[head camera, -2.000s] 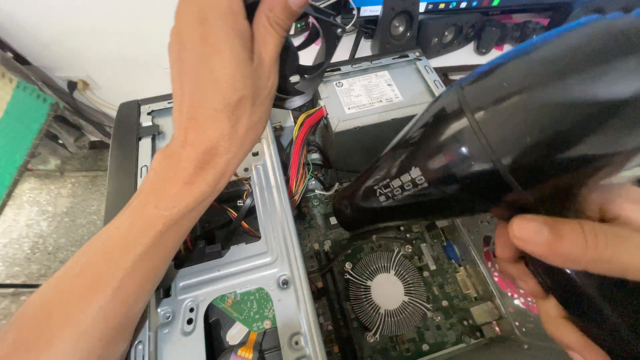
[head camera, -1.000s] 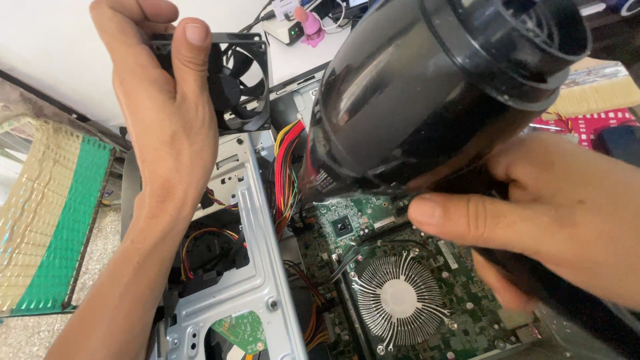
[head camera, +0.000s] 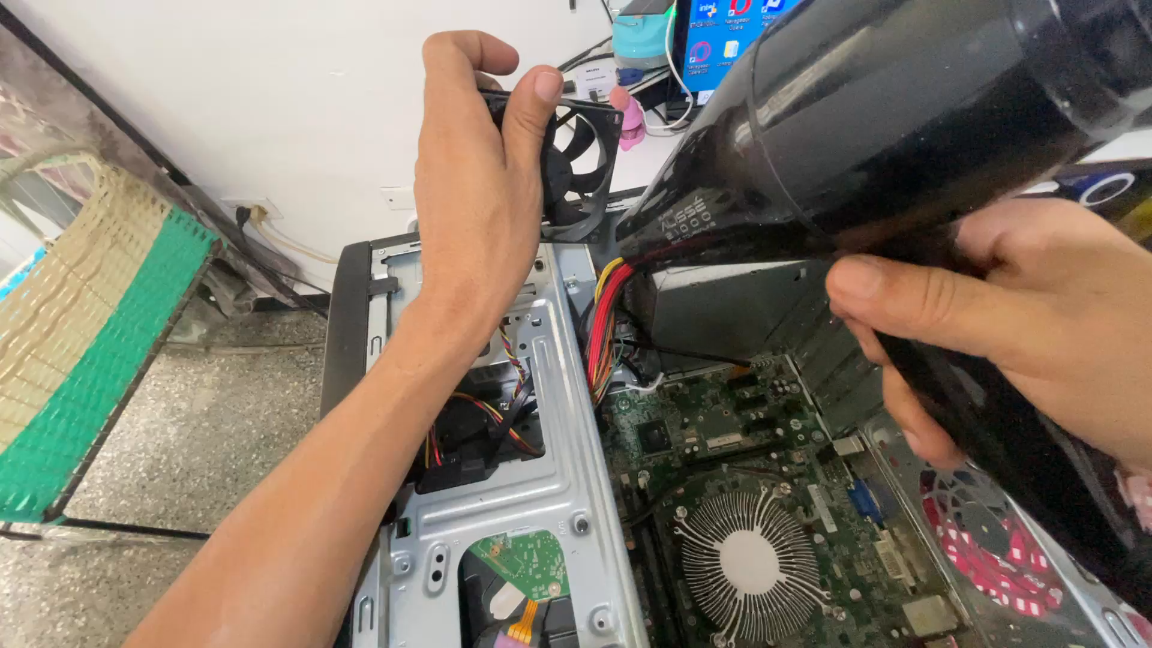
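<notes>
My left hand (head camera: 486, 180) grips a black square computer fan (head camera: 585, 171) by its side, upright above the open computer case (head camera: 486, 513). In my right hand (head camera: 1008, 324) is the handle of a black hair dryer (head camera: 864, 135); its narrow nozzle points left and down, close to the fan's lower right side. Whether nozzle and fan touch, I cannot tell. Below the dryer lie a bundle of red and yellow cables (head camera: 608, 324), the motherboard (head camera: 693, 423) and a round finned heatsink (head camera: 749, 560) with a pale centre. The power supply (head camera: 720, 310) is partly hidden behind the dryer.
A woven green and cream chair (head camera: 117, 333) stands at the left on the speckled floor (head camera: 225, 432). Behind the case are a lit monitor (head camera: 720, 45), a pink figure (head camera: 630, 121) and loose cables on a white table. A wall outlet (head camera: 252, 209) with plugs is at the back left.
Since two seconds ago, the fan has come into fuller view as my left hand turned. The dryer's nozzle has moved from over the motherboard up beside the fan.
</notes>
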